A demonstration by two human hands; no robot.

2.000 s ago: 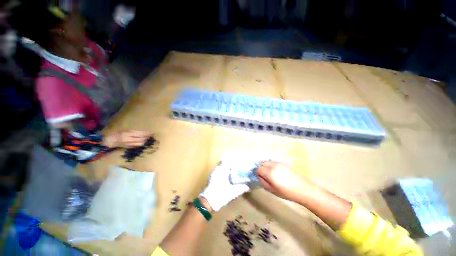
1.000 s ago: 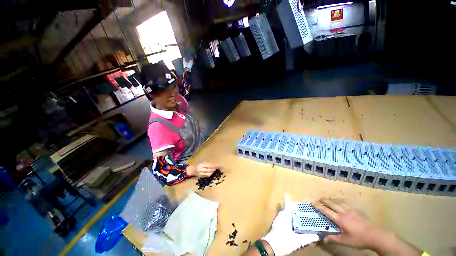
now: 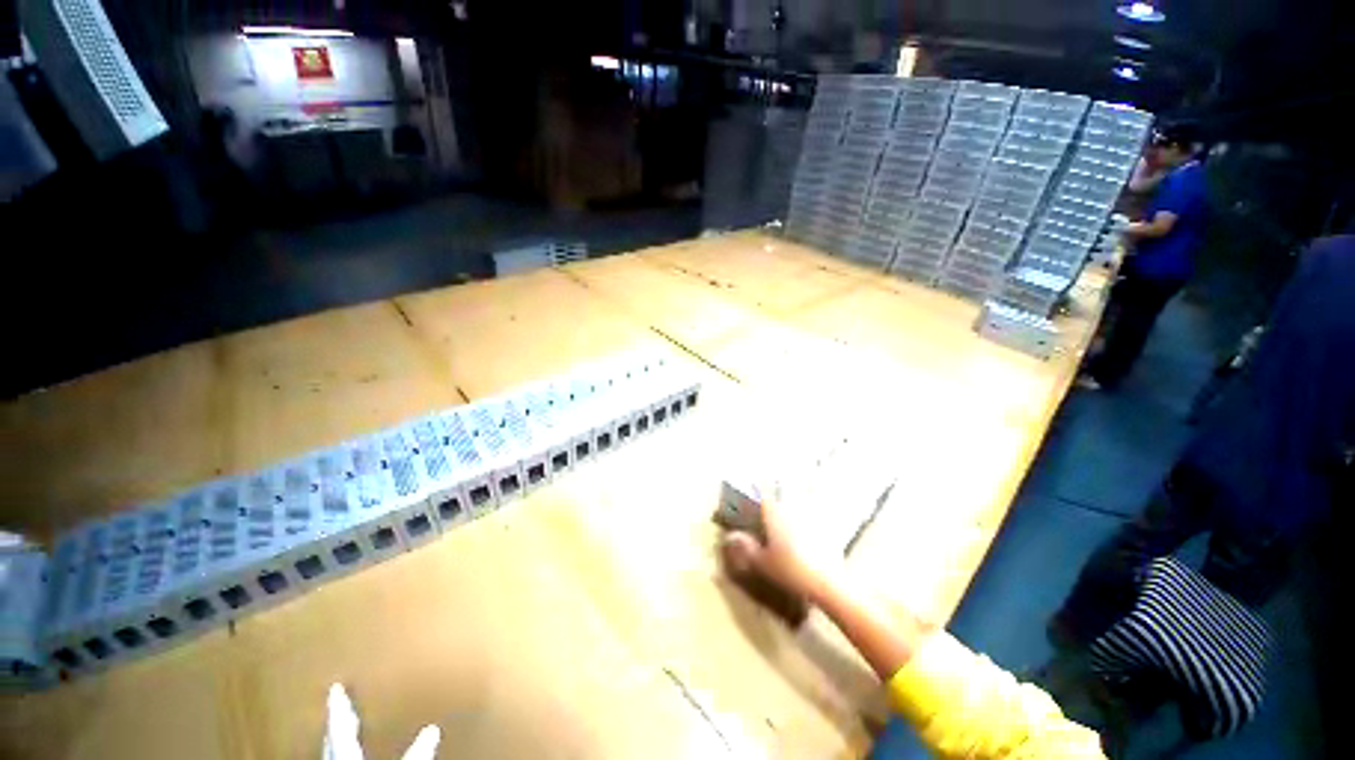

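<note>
My right hand (image 3: 755,546), bare with a yellow sleeve, holds a small grey metal housing (image 3: 739,506) over the table to the right of the row's end. The housing's lower part is hidden by my fingers. My left hand (image 3: 372,734), in a white glove, is cut off by the bottom edge; only a few spread fingertips show. A long row of perforated housings (image 3: 390,472) stands side by side, square dark openings facing me.
The cardboard-covered table (image 3: 883,367) ends at a right edge. Tall stacked housings (image 3: 951,175) stand at the far right corner, with loose housings (image 3: 1019,327) before them. Panels hang at upper left (image 3: 92,74). People in blue (image 3: 1174,213) stand beyond the right edge.
The view has swung right; the coworker in pink, cloth and black bits are out of view. The gloved hand no longer touches a housing; my right hand holds one farther right.
</note>
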